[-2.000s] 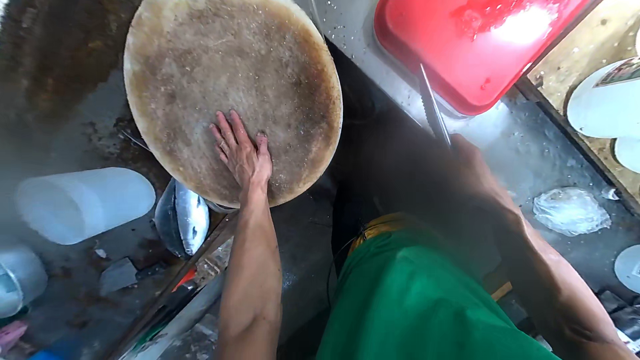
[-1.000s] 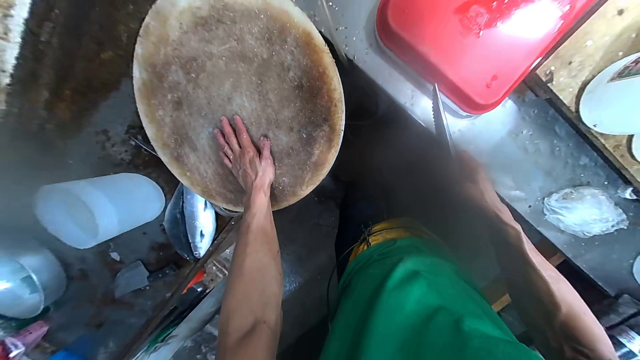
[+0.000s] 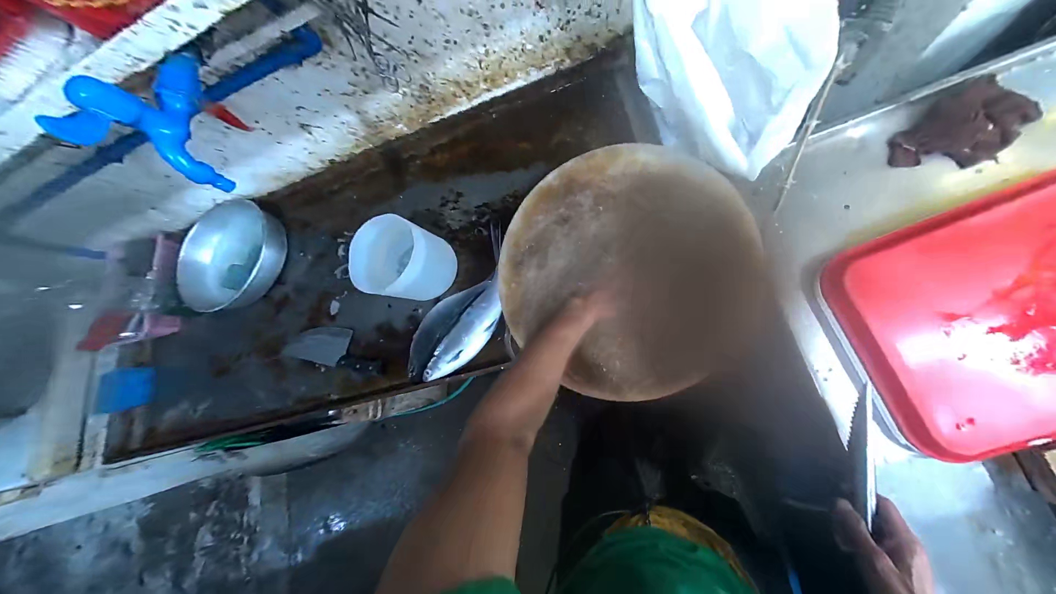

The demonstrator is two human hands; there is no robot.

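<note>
A round, stained chopping board [image 3: 569, 214] fills the middle of the view. My left hand [image 3: 596, 307] lies on its surface, partly lost in a dark blur over the picture, so the fingers are hard to make out. Low on the right, my right hand [image 3: 887, 544] grips a knife with a serrated edge [image 3: 860, 454], its blade pointing up beside a red plastic tray [image 3: 891, 330]. Two silvery fish [image 3: 466, 330] rest just left of the board, their upper ends close to its rim.
Left of the fish stand a white plastic container [image 3: 412, 260] and a metal pot [image 3: 231, 256], with a cleaver-like blade [image 3: 320, 345] nearby. A blue tap [image 3: 169, 124] juts from the wall. A white plastic bag [image 3: 734, 74] hangs behind the board. Dark red meat [image 3: 965, 124] sits on the metal counter.
The view has swung strongly up and left, bringing in the tap, wall and bag. My left hand remains on the board, and the knife is still in my right hand near the red tray.
</note>
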